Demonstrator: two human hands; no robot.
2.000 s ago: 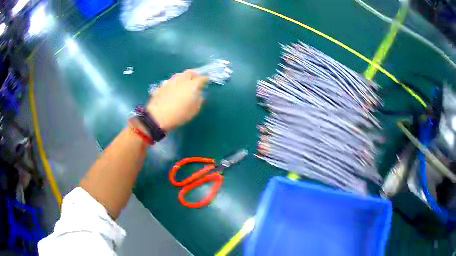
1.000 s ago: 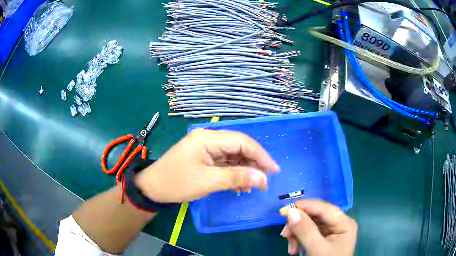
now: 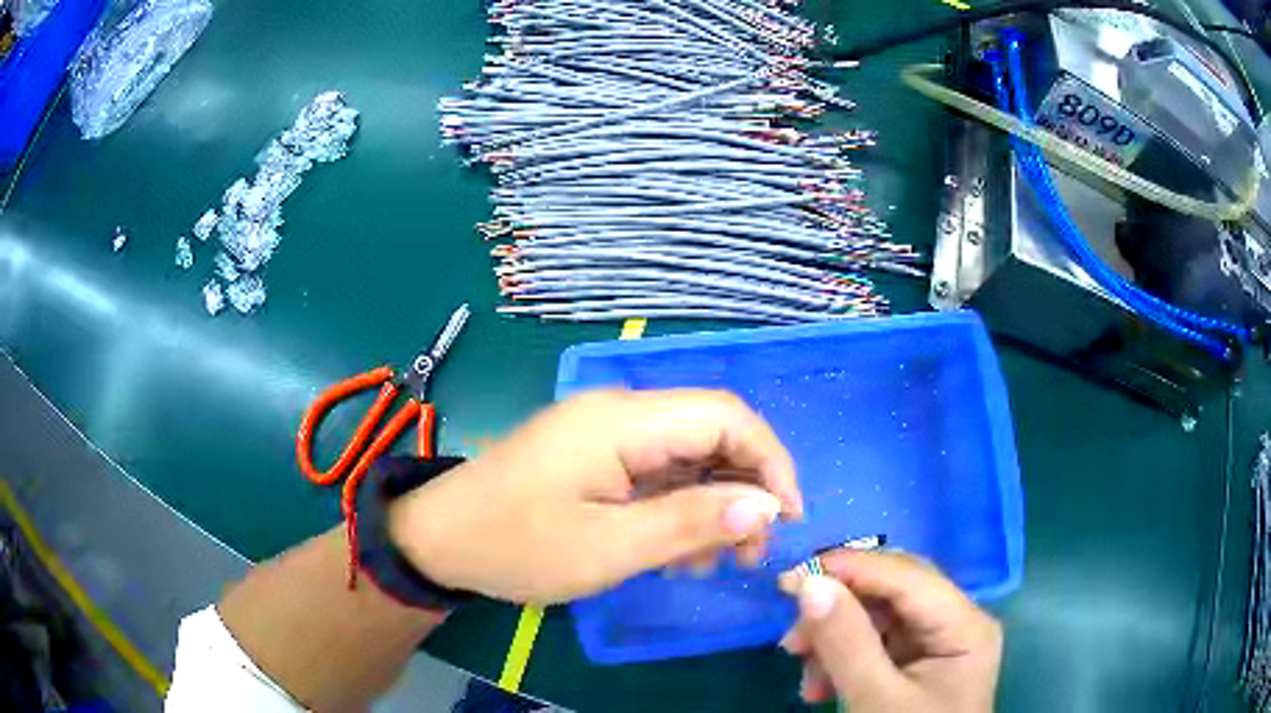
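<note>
My right hand (image 3: 899, 634) pinches fine coloured wires (image 3: 809, 568) at a cable end between thumb and forefinger, over the near edge of the blue tray (image 3: 1001, 460). Most of that cable is hidden by the hand. My left hand (image 3: 599, 495) is over the tray's left part, just left of the wire tips and not touching them. Its thumb and fingers are curled close together; whether a small clear piece is between them cannot be told. Orange-handled scissors (image 3: 374, 425) lie left, partly behind my left wrist. A small black-and-white item (image 3: 850, 543) is in the tray behind my right fingers.
Many grey cables (image 3: 683, 181) lie piled behind the tray. Clear connectors (image 3: 265, 202) lie in a loose cluster at left, with a clear bag (image 3: 133, 63) beyond. The metal machine marked 809D (image 3: 1101, 237), with blue hoses (image 3: 1066, 223), stands right. More cables (image 3: 1259, 557) lie at the far right edge.
My left hand has come back from the connector cluster to over the tray. Since one second ago, both hands have barely moved; the view has shifted slightly.
</note>
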